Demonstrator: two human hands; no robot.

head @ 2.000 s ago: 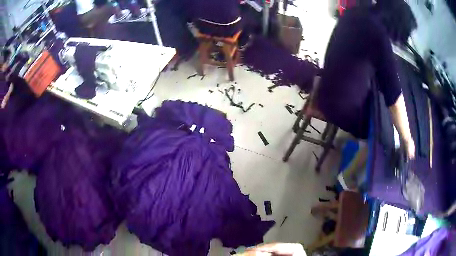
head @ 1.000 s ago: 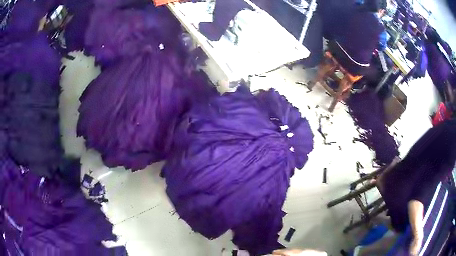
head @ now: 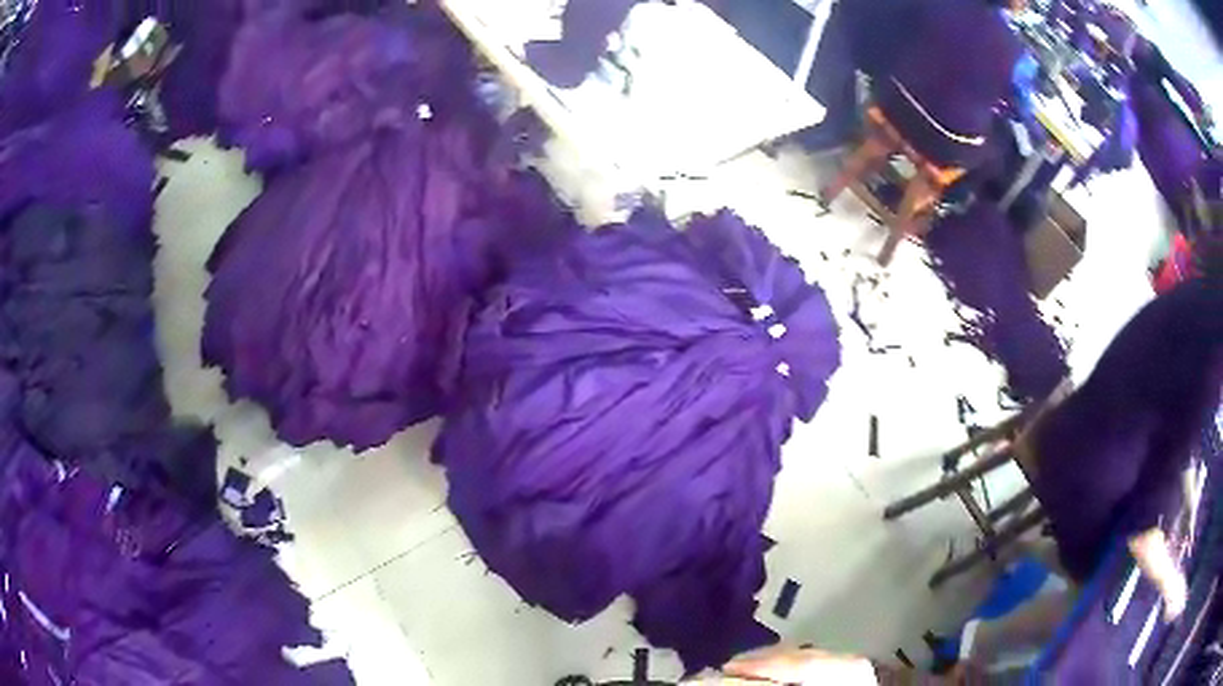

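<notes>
A large heap of purple cut pieces [head: 630, 416] lies on the floor nearest in front of me, its edges fanned out, with small white bits near its right side. A darker purple heap [head: 349, 295] touches it on the left. My right hand [head: 802, 667] shows only as a sliver at the bottom edge, just below the heap's lower tip and apart from what I can make out of it. It is blurred and cut off, so I cannot tell if it holds anything. My left hand is out of the picture.
More purple and dark cloth [head: 81, 335] lies at the left. A white table [head: 724, 94] stands at the top. A person on an orange-brown stool [head: 892, 181] is beyond, another sits on a wooden stool [head: 986, 483] at right. Dark scraps and a cardboard box [head: 1057, 248] are on the floor.
The view has swung right-to-left since two seconds ago, so the heaps sit further right and more cloth shows at left. My right hand stays at the bottom edge.
</notes>
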